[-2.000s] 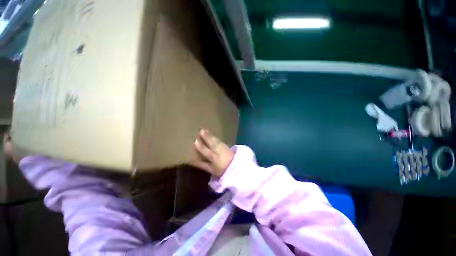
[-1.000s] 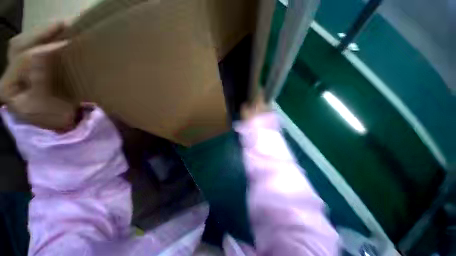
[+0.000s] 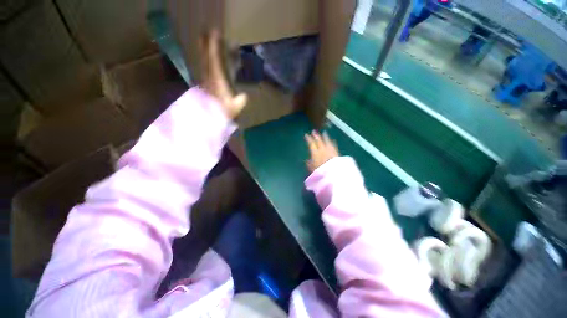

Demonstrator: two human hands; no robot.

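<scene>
A brown carton point(image 3: 270, 22) stands on the green bench point(image 3: 280, 161) at the top centre, its opening facing me. Dark, greyish contents show inside it; I cannot tell what they are. My left hand point(image 3: 219, 77) lies flat against the carton's left side or flap, blurred, with fingers pointing up. My right hand point(image 3: 321, 151) is over the green bench just below the carton's right side, fingers spread, holding nothing.
White headphones or cushion rings point(image 3: 452, 245) lie in a cluster at the bench's right, beside a translucent white bottle point(image 3: 418, 200). A grey bag point(image 3: 528, 289) is at the lower right. Brown cartons point(image 3: 62, 192) stand at the left. Blue stools point(image 3: 522, 74) are beyond the bench.
The carton has moved from the left to the top centre and onto the bench, and its open side now shows. My right hand has come off the carton's edge.
</scene>
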